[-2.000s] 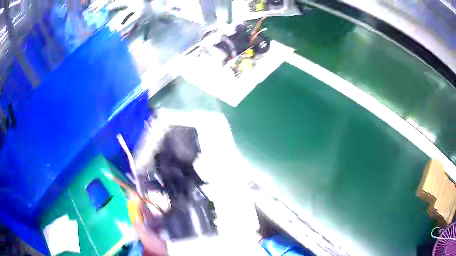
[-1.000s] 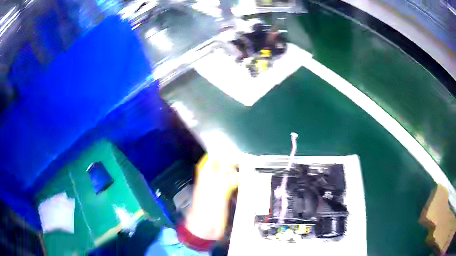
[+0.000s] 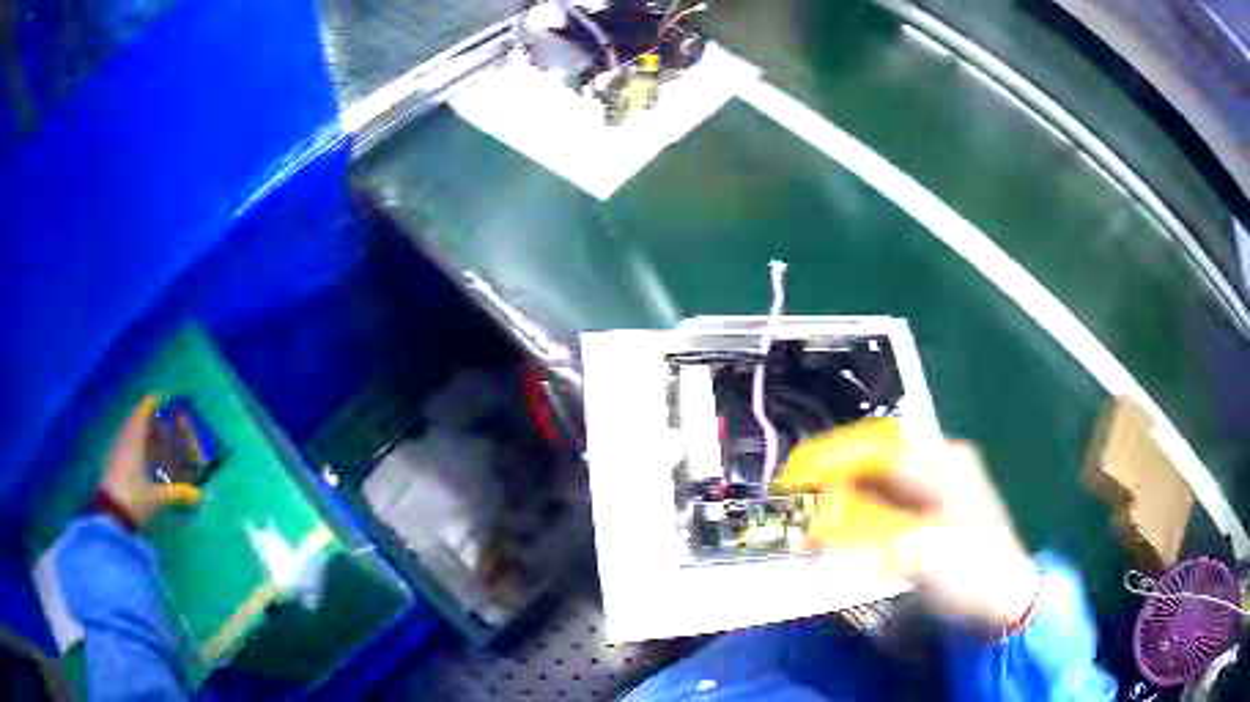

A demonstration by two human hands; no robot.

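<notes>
An open unit (image 3: 823, 391) with black insides and a loose pale wire lies on a white sheet (image 3: 624, 549) in front of me. My right hand (image 3: 912, 514), blurred and with yellow finger cots, is over the unit's lower right part. Its fingertips point left, and whether they hold anything is hidden by blur. My left hand (image 3: 151, 460), also with yellow finger cots, is at the far left on the green-topped stand (image 3: 261, 466). Its thumb and fingers are around the edges of a dark blue packet (image 3: 181, 442).
A second open unit (image 3: 624, 62) sits on a white sheet at the top of the dark-green belt (image 3: 768, 206). Tan blocks (image 3: 1138, 473) and a purple fan (image 3: 1186, 624) are at right. A dark bin (image 3: 452, 494) with white scraps stands between stand and belt. Blue sheeting (image 3: 151, 178) rises at left.
The hand beside the unit one second ago is gone from there. My left hand is now at the dark blue packet. My right hand has come in over the unit. The view has shifted.
</notes>
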